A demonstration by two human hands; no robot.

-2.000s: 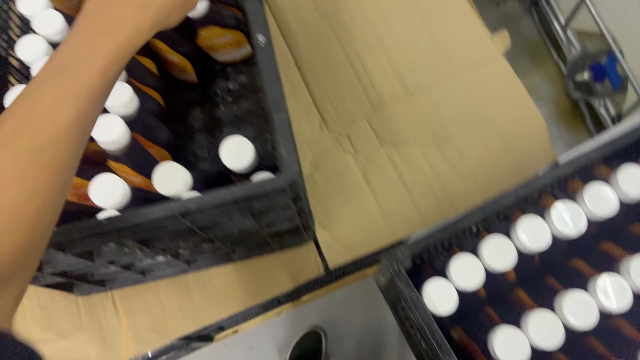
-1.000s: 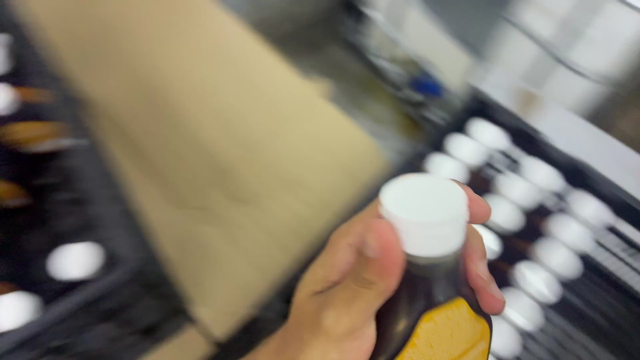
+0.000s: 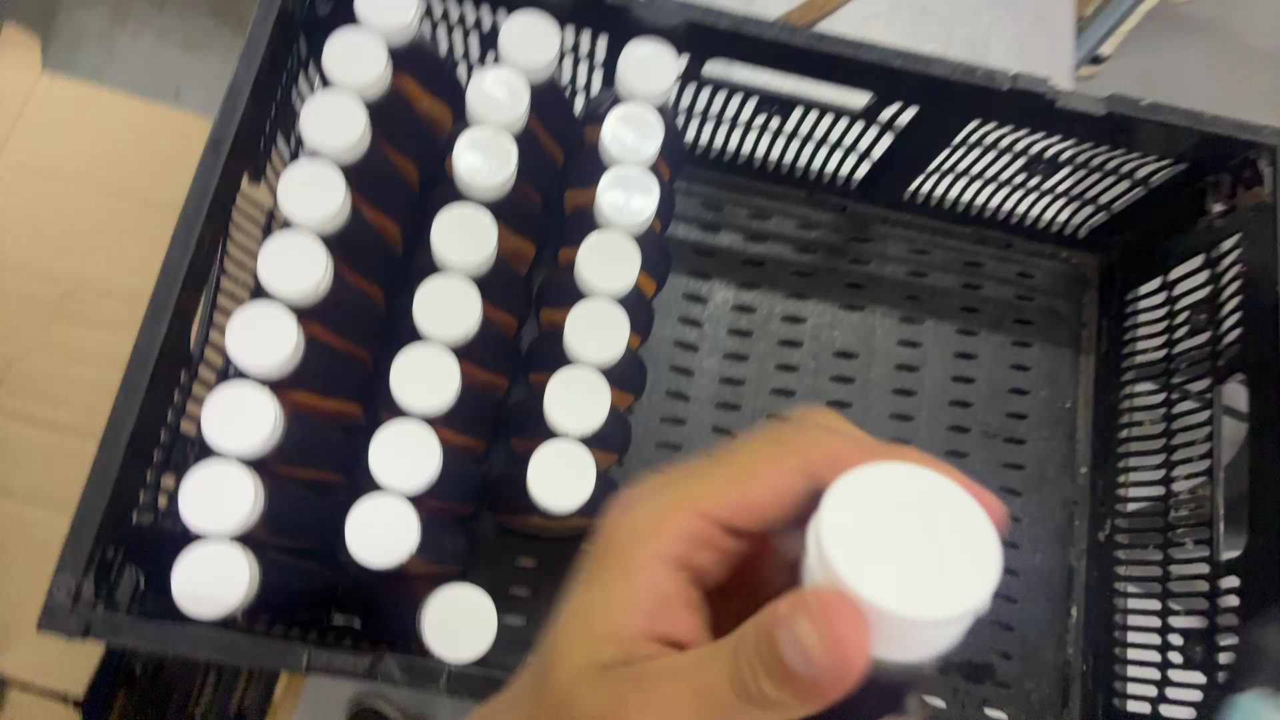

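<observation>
My left hand [image 3: 740, 600] comes in from the bottom edge, its thumb and fingers around the neck of a dark bottle just below its white screw cap [image 3: 905, 560]. The rest of that bottle is mostly hidden. It is held above a black plastic crate [image 3: 1110, 130], over the part of the slotted floor right of the standing bottles. Dark bottles with white caps and orange label parts stand there in three rows, such as the left row [image 3: 295, 265], the middle row [image 3: 448, 310] and the right row [image 3: 597, 332]. My right hand is out of view.
One white-capped bottle [image 3: 458, 622] stands near the crate's near wall, left of my hand. Brown cardboard [image 3: 80, 350] lies left of the crate. The crate has raised, slotted walls. A blurred teal thing [image 3: 1250, 703] shows at the lower right corner.
Two seconds ago my left arm reached into another crate of bottles; a second ago the hand held a capped bottle between the crates. Now it is over this crate. The view has swung right.
</observation>
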